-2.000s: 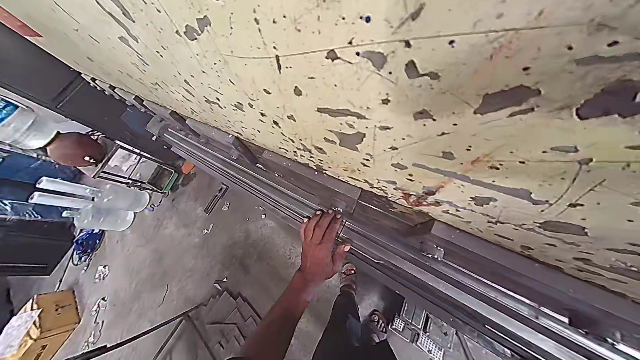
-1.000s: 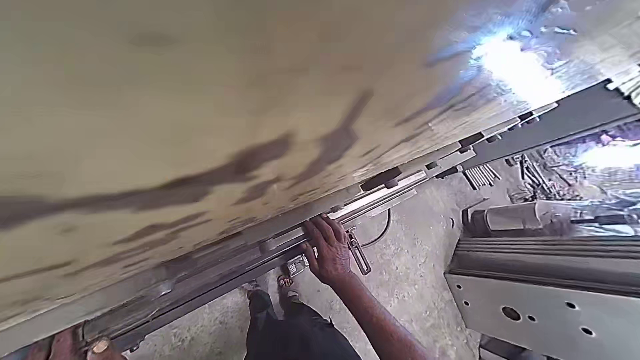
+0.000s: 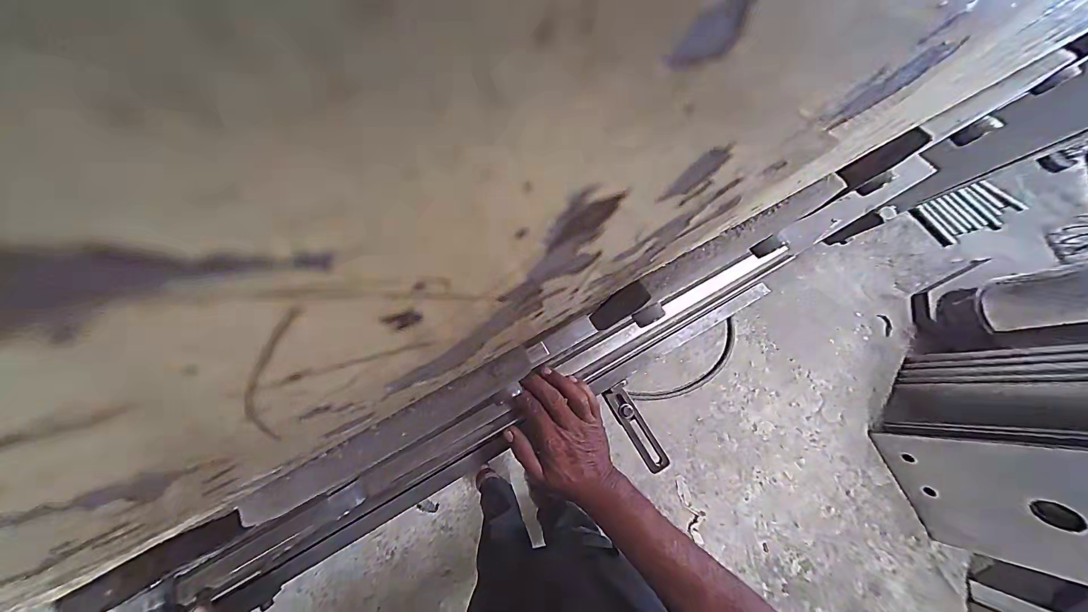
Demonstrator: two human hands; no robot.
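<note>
My right hand (image 3: pixel 563 438) rests on the long metal rail (image 3: pixel 450 442) along the lower edge of a large, scuffed, cream-coloured panel (image 3: pixel 382 187). Its fingers lie over the rail, and the thumb touches the lower side, separate from them. Only what seems to be a fingertip of my left hand (image 3: pixel 202 607) shows at the bottom edge, by the rail's lower left end; the rest is out of frame. Right of my right hand, a slotted metal bracket (image 3: pixel 639 432) hangs below the rail near a dark curved cable (image 3: pixel 722 361). Dark blocks (image 3: pixel 620 306) sit along the panel's edge.
A large metal machine part with round holes (image 3: pixel 986 484) stands at the lower right. Several metal rods (image 3: pixel 967 211) lie at the upper right. My legs and one foot are below the rail, on the rough concrete floor (image 3: pixel 765 493).
The view has swung strongly. My right hand stays on the rail since one second ago. My left hand, plainer at the lower left then, is now almost out of frame. The bright glare at upper right is gone.
</note>
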